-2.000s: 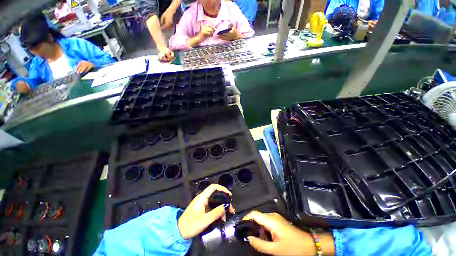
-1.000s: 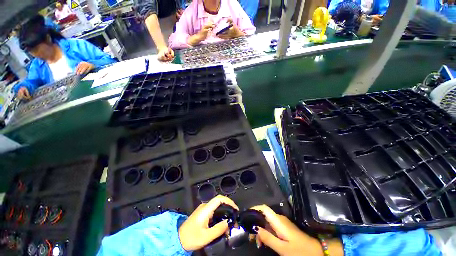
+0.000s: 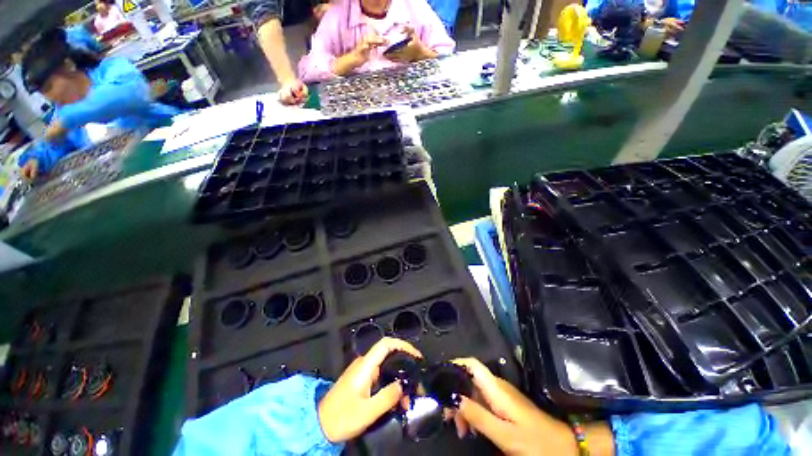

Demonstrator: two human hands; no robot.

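Observation:
My left hand [image 3: 367, 392] holds a dark round watch head [image 3: 399, 369] between thumb and fingers, low over the near end of the foam tray [image 3: 331, 294]. My right hand [image 3: 500, 411] holds another dark disc [image 3: 447, 383] close beside it. A shiny pale patch shows just below the two discs; I cannot tell what it belongs to. Dark watch heads [image 3: 388, 269] sit in the tray's pockets, mostly in threes. My left sleeve covers part of the nearer left pocket.
Glossy blister trays [image 3: 677, 267] are stacked at right. A black grid tray [image 3: 307, 160] lies beyond the foam tray. Another foam tray [image 3: 116, 321] at left holds units with orange-red rings [image 3: 87, 381]. Seated workers in blue and pink are across the bench. A metal post [image 3: 681, 89] stands at far right.
Both hands have brought their discs closer together, and the right disc has risen from its lower position. The worker at far left has raised an arm across the body.

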